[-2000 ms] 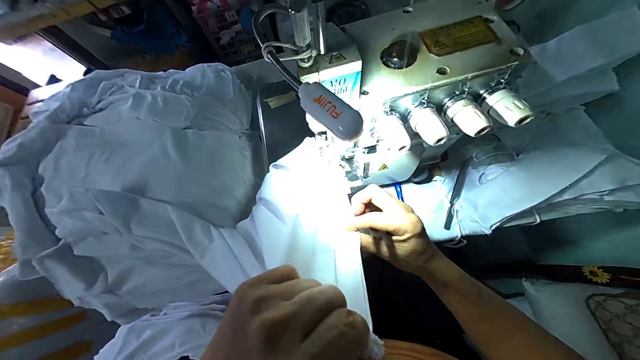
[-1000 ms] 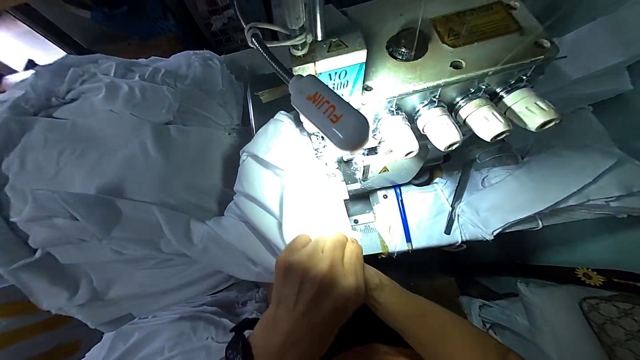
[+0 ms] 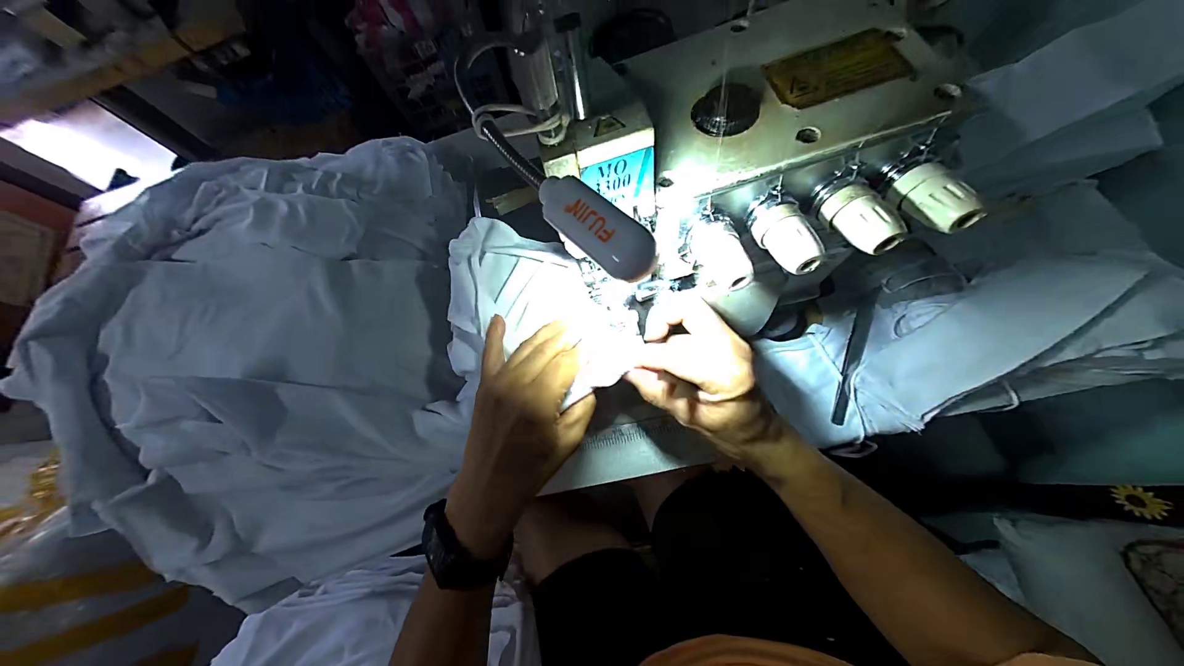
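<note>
Under the head of an overlock sewing machine (image 3: 684, 139), a piece of white fabric (image 3: 527, 287) lies brightly lit by a small gooseneck lamp (image 3: 597, 227). My left hand (image 3: 532, 407), with a black watch on its wrist, rests on the fabric with its fingers spread. My right hand (image 3: 708, 370) pinches the fabric's right edge between thumb and fingers, close to the presser foot area. Glare hides the needle and the exact seam position.
A large heap of white fabric (image 3: 277, 351) covers the left side. More white cut pieces (image 3: 1017, 314) lie at the right, with a dark slim tool (image 3: 856, 361) on them. Tension knobs (image 3: 860, 217) stick out from the machine's front. A ruler scale (image 3: 629, 435) runs along the near table edge.
My left hand has moved forward onto the fabric near the machine and its fingers have spread. My right hand is now up at the fabric's edge by the machine. The fabric looks more bunched.
</note>
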